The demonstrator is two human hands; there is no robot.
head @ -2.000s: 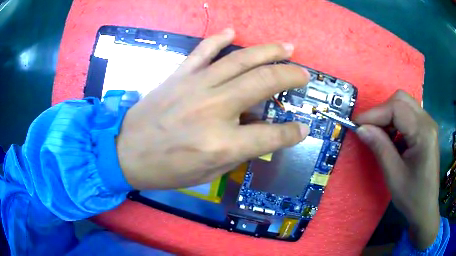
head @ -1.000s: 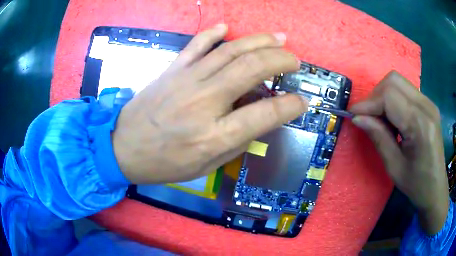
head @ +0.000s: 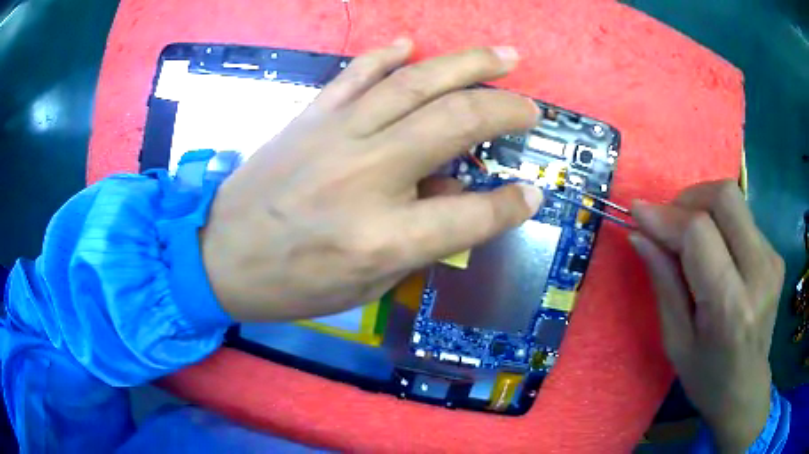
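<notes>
The open tablet [head: 317,362] lies tilted on the red foam pad. Its blue mainboard [head: 565,257] with a silver shield plate [head: 497,279] is at the right end. My left hand [head: 355,195] lies spread over the tablet's middle, thumb tip on the board's upper part, and covers much of the battery and the board's left side; I see nothing held in it. My right hand [head: 710,284] holds the tweezers [head: 603,209] at the right edge. Their two tips are slightly apart, over the board's upper right beside the thumb, below the camera module [head: 585,156].
The red foam pad [head: 656,115] reaches past the tablet on all sides, on the dark green bench [head: 44,115]. A thin red wire [head: 348,25] runs up from the tablet's top edge. Orange-brown strips [head: 803,301] show at the far right edge.
The tablet and pad have shifted slightly left. My right hand has turned and sits lower than a second ago; both tweezer arms now show, slanting up to the left. My left hand is nearly unmoved.
</notes>
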